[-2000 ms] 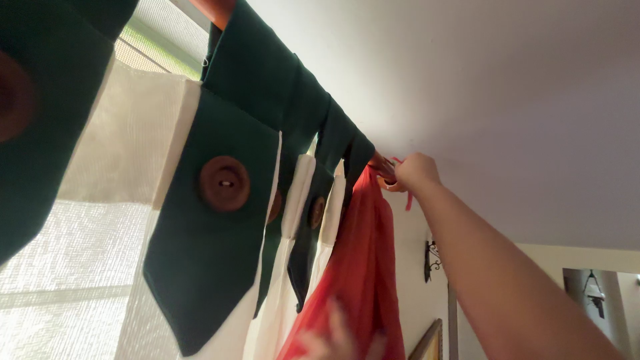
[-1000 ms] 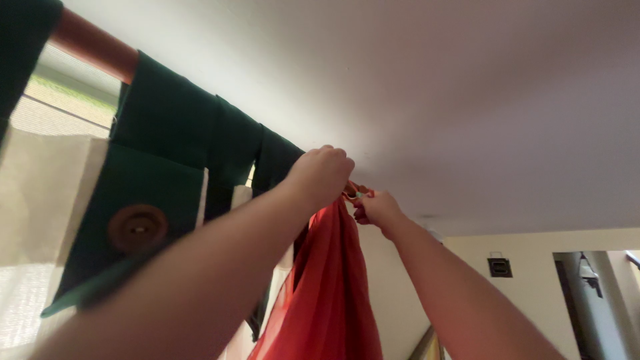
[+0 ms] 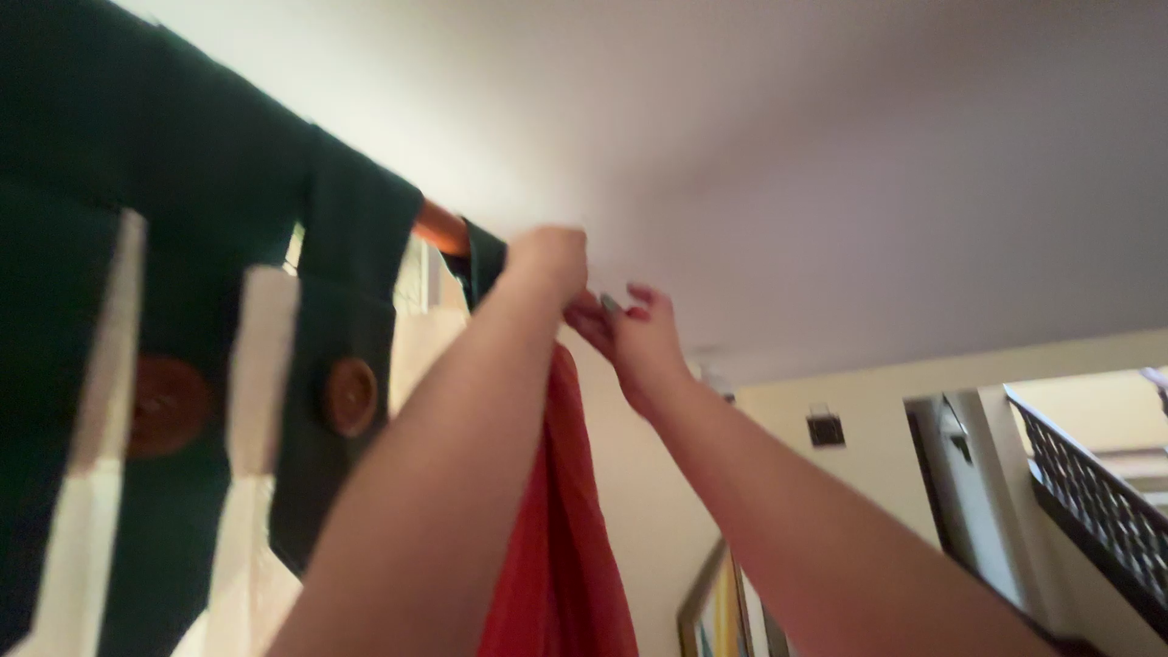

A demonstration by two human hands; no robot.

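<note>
A wooden curtain rod [image 3: 442,227] runs below the ceiling, carrying dark green fabric tabs [image 3: 360,210] with large brown buttons [image 3: 350,396]. My left hand [image 3: 552,260] is raised at the rod's far end, fingers curled, just right of the last green tab; what it grips is hidden behind it. Close beside it, my right hand [image 3: 643,338] has its thumb and some fingers apart, with its lower fingertips near the left hand. Whether it holds anything cannot be told. A red curtain [image 3: 570,511] hangs gathered beneath the hands. Cream curtain panels [image 3: 260,383] show between the green tabs.
The ceiling [image 3: 776,182] is close above the hands. On the far wall hangs a small dark ornament [image 3: 826,430]. A framed picture [image 3: 716,602] is low beyond the red curtain. A stair railing [image 3: 1095,474] stands at the right, beside a doorway [image 3: 972,493].
My left hand has risen from in front of the red curtain to the rod. The right hand's fingers, earlier bent at the rod's end, are now more spread. The view has shifted.
</note>
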